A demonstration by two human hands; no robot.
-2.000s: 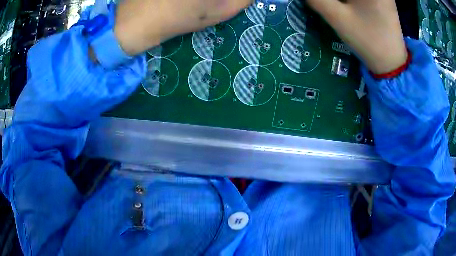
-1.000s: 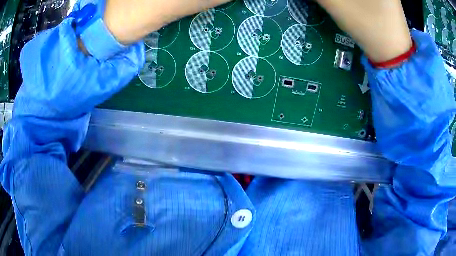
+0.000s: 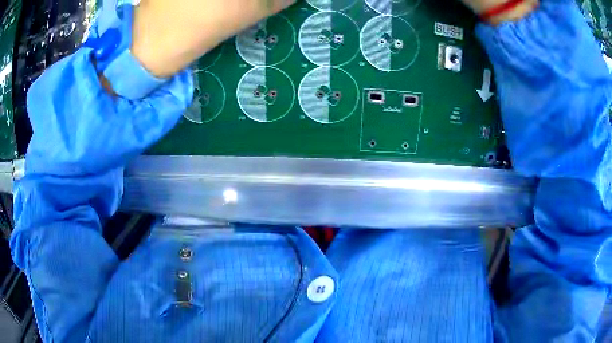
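A large green circuit board [image 3: 221, 142] with rows of half-white circles lies in front of me. A small silvery-white component [image 3: 450, 57] sits on its right part. My left hand [image 3: 208, 30] shows only as a wrist and the back part of the hand, with a blue band; its fingers are cut off by the top edge. My right hand is out of the picture above the top edge; only a strip of wrist with a red band shows. What the fingers hold is hidden.
A silvery metal rail [image 3: 322, 191] runs between my body and the board. Dark, shiny items lie at the far left behind my sleeve. Part of another green board [image 3: 599, 17] shows at the top right corner.
My right forearm has moved up and forward, taking the hand out of the picture. My left hand has shifted slightly. The view has turned a little, so the board and rail look more level.
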